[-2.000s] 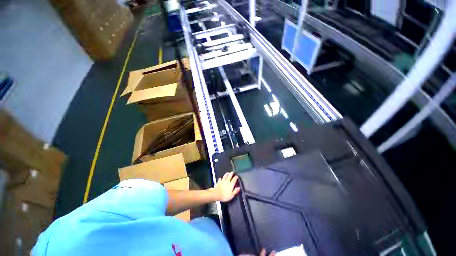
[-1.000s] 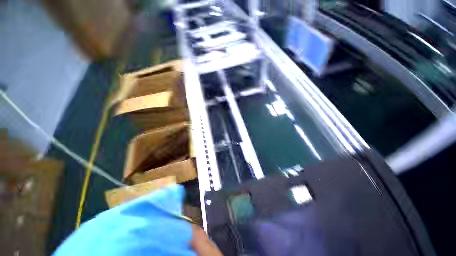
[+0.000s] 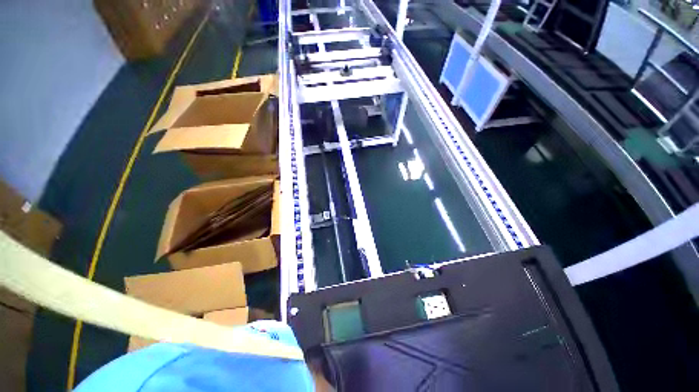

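The television set (image 3: 490, 279) lies back side up on the conveyor at the bottom right. Its black rear cover (image 3: 414, 360) has raised ribs. A rectangular opening at its upper left shows green, and a smaller one beside it holds a white-marked piece (image 3: 436, 306). A small pale part (image 3: 424, 271) sits at the set's far edge. My left sleeve is light blue at the bottom, with a sliver of skin beside the set's left edge; my left hand itself is out of the picture. My right hand is not in view either.
The silver conveyor frame (image 3: 349, 91) runs ahead. Open cartons (image 3: 222, 138) stand along its left side, one holding flat brown sheets (image 3: 230, 222). A blurred pale band (image 3: 115, 306) crosses the lower left. A blue-panelled frame (image 3: 484, 88) stands at the right.
The left hand was flat on the rear cover and fingers of the right showed beside a white item; both hands have left the picture. The view has shifted, and the set sits lower in it.
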